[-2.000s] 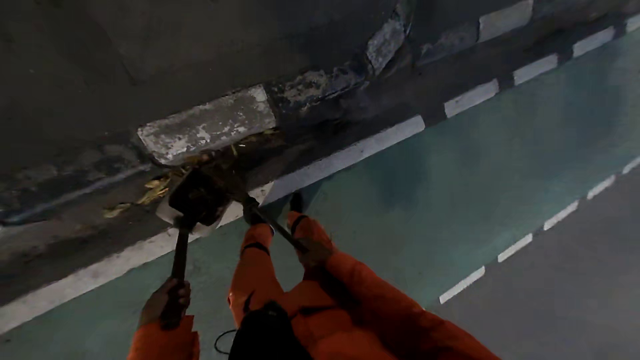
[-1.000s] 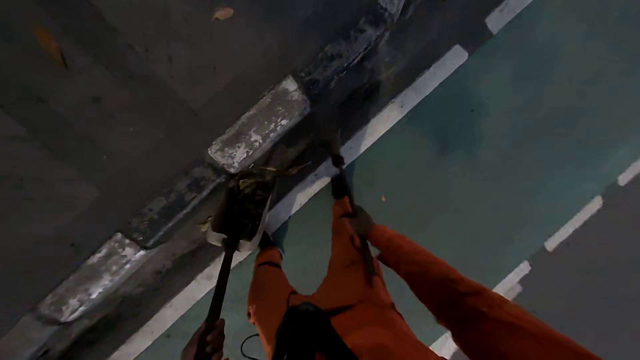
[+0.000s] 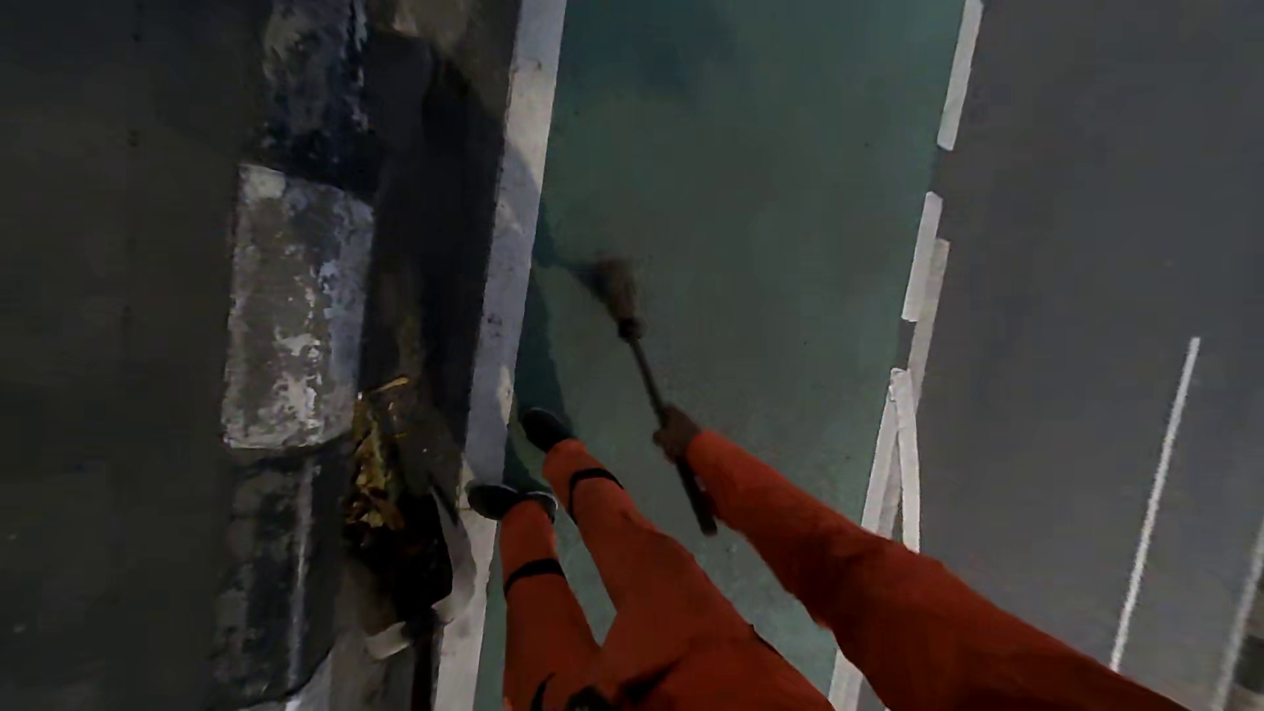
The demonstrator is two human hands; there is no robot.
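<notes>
My right hand [image 3: 676, 433] is closed around the stick handle of a short broom [image 3: 617, 288], whose brown bristles hang over the green road surface [image 3: 750, 247], right of the white line. Lower left, a dustpan [image 3: 456, 558] lies in the gutter with dark debris and yellow-brown leaves [image 3: 375, 474] in and before its mouth. Its dark handle [image 3: 423, 662] runs down out of the frame. My left hand is out of view.
A kerb of worn light and dark painted blocks [image 3: 296, 316] runs along the left. A solid white line [image 3: 513, 217] passes beside my shoes [image 3: 494, 499]. Dashed white markings [image 3: 923, 257] and grey asphalt [image 3: 1076, 247] lie to the right.
My right hand has moved the broom away from the dustpan, out over the green surface. My left hand, seen earlier on the dustpan handle, has left the view. The view has turned strongly.
</notes>
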